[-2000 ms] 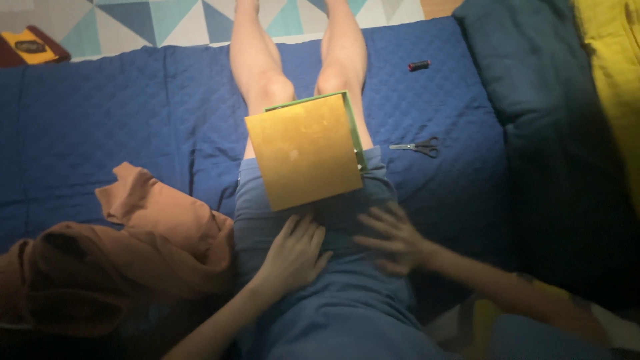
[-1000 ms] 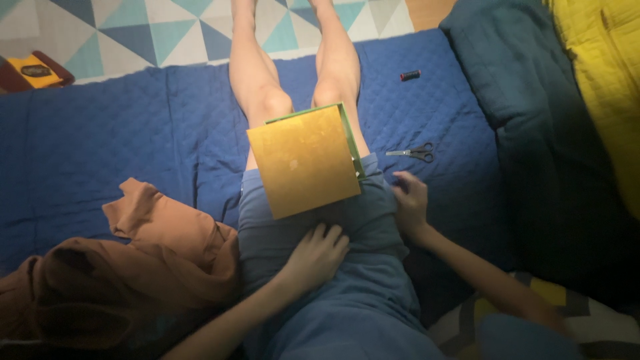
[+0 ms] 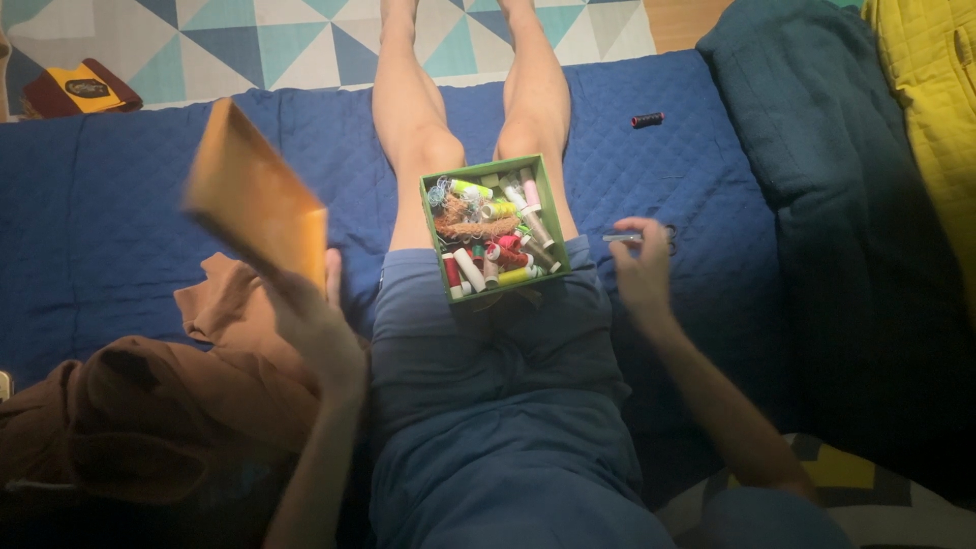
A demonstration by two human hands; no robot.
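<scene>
My left hand (image 3: 316, 309) grips a gold box lid (image 3: 263, 191), tilted up on the left and blurred. On my lap rests the green box (image 3: 566, 255), its top uncovered, with several spools of thread (image 3: 469, 269) and a brown yarn bundle (image 3: 480, 228) inside. To the right, my right hand (image 3: 642, 263) is at a pair of scissors (image 3: 619, 238) on the blue quilt; the fingers partly cover them, and whether they grip them I cannot tell. A dark thread spool (image 3: 647, 120) lies farther up on the quilt.
A brown garment (image 3: 175, 389) is bunched on the left. Dark teal fabric (image 3: 793, 137) and a yellow quilted cloth (image 3: 930, 99) lie at the right. A maroon and yellow item (image 3: 84, 88) sits at the far left, by a patterned mat (image 3: 297, 46).
The gold lid has come off the green box and moved left in my left hand, showing the thread spools. My right hand has moved away from my leg to the scissors.
</scene>
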